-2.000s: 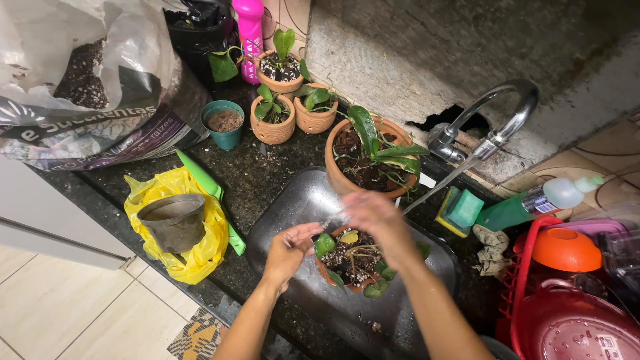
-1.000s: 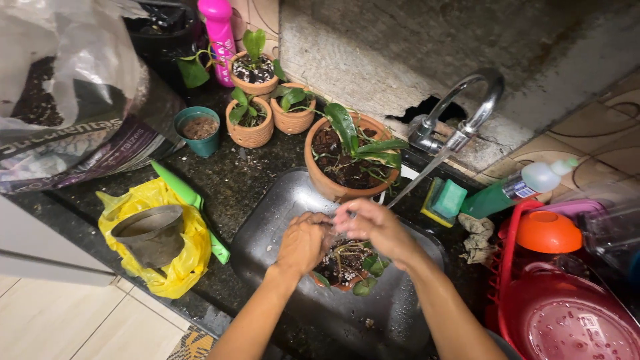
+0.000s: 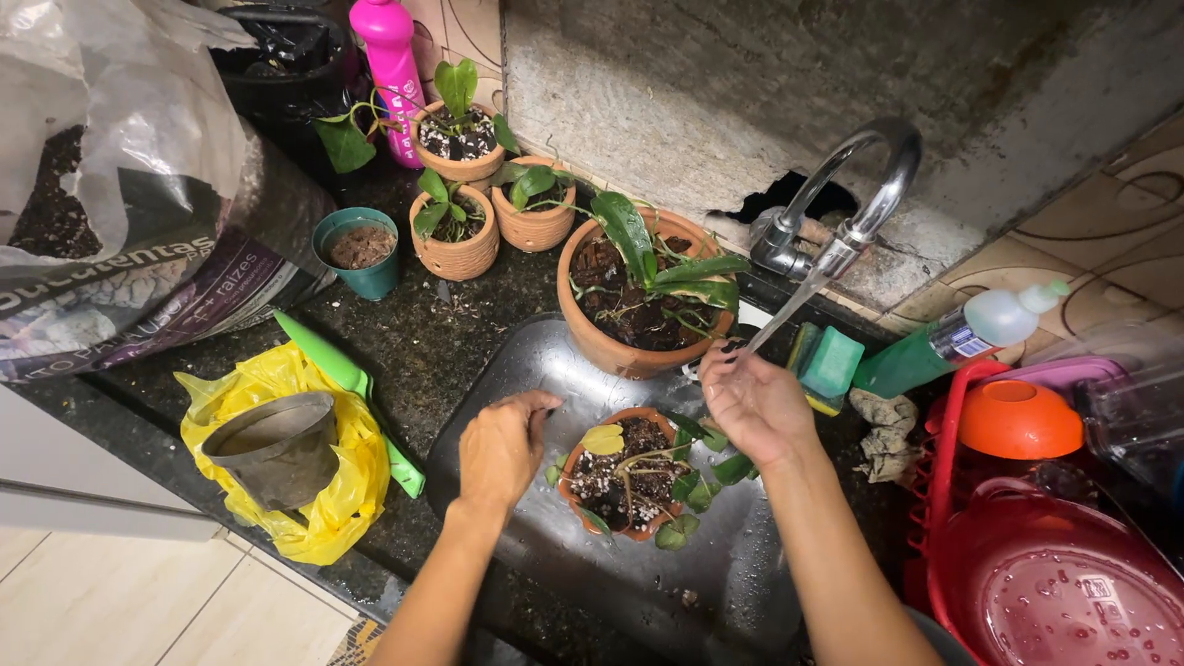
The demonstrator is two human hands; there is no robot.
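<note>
Water runs from the chrome faucet (image 3: 860,203) onto my right hand (image 3: 758,398), which is cupped palm up at the sink's right side, holding nothing that I can see. My left hand (image 3: 504,449) hovers over the left part of the steel sink (image 3: 546,573), fingers loosely bent and nothing visible in them. Between the hands, a terracotta pot with a trailing plant (image 3: 624,476) stands in the sink; one of its leaves is yellow. A larger terracotta pot with a broad-leaved plant (image 3: 643,296) sits at the sink's back edge.
Small clay pots (image 3: 453,236) and a green plastic pot (image 3: 359,252) stand behind. At left are a substrate bag (image 3: 139,231), a green trowel (image 3: 342,370) and a grey pot (image 3: 277,449) on yellow plastic (image 3: 347,509). Sponges (image 3: 828,361), a soap bottle (image 3: 953,342) and a red rack (image 3: 939,518) stand right.
My hands were together over the potted plant one second ago and are now apart, the right one under the running water and the left one over the sink's left side.
</note>
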